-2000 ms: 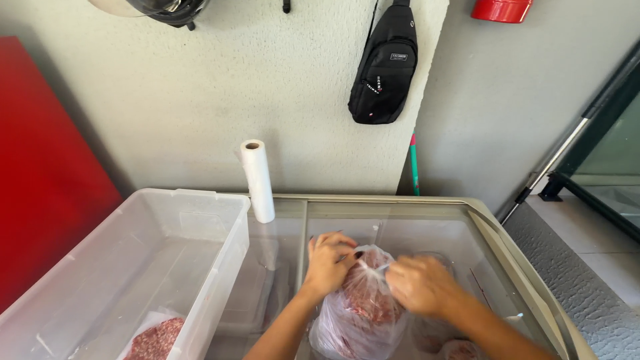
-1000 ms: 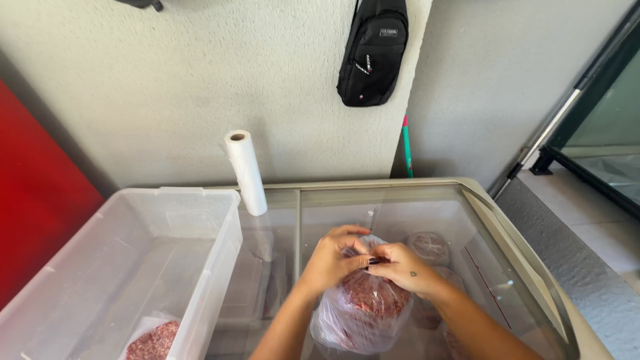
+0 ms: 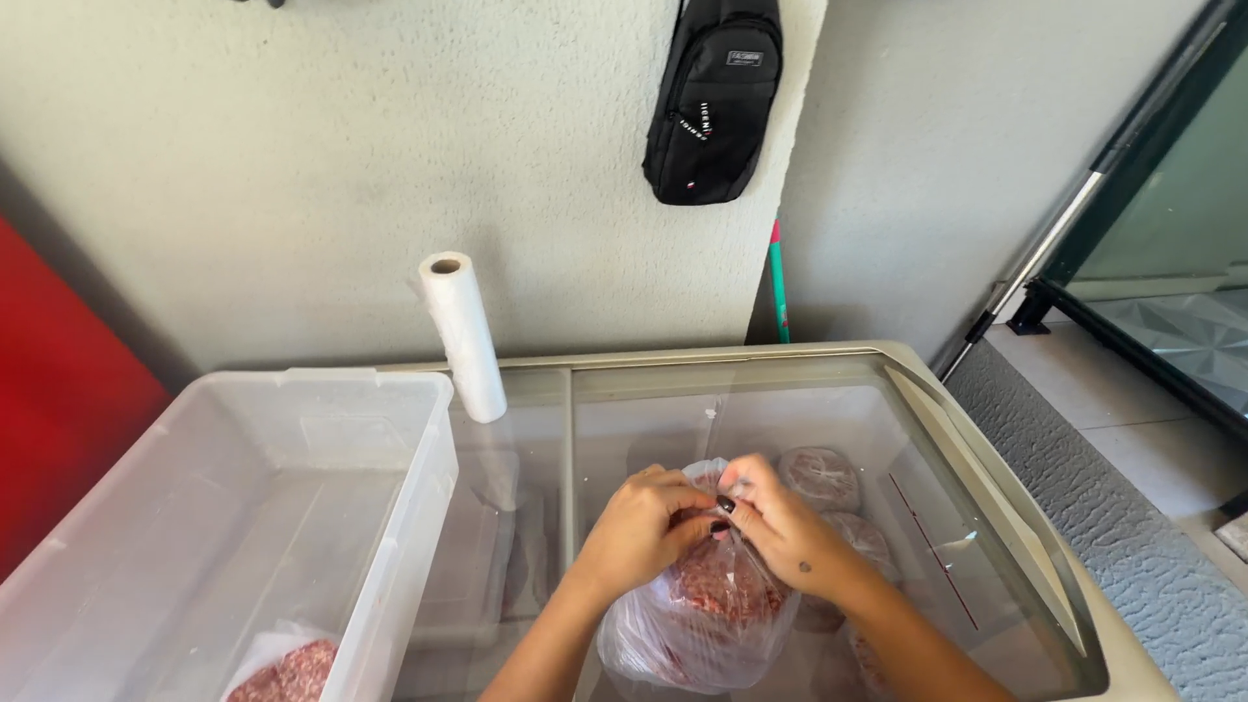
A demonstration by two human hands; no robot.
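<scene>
A clear plastic bag of ground meat [image 3: 721, 595] rests on the glass lid of a chest freezer [image 3: 643, 409]. My left hand [image 3: 648, 526] pinches the gathered neck of the bag from the left. From the right, my right hand [image 3: 780, 531] grips the same twisted plastic, its fingertips close to those of my left hand. The fingers partly hide the bag's neck, so whether it is knotted cannot be told. Several wrapped round portions of meat [image 3: 821, 478] show through the glass to the right of the bag.
At the left stands a translucent plastic bin [image 3: 405, 531] with ground meat on a white sheet [image 3: 288, 673] in its near corner. A white roll of plastic bags [image 3: 466, 341] stands upright beside it. A black sling bag [image 3: 717, 107] hangs on the wall behind.
Two seconds ago my hands were apart at the bag's top, my right hand farther right; now they are together at its neck. The bag stays on the glass lid.
</scene>
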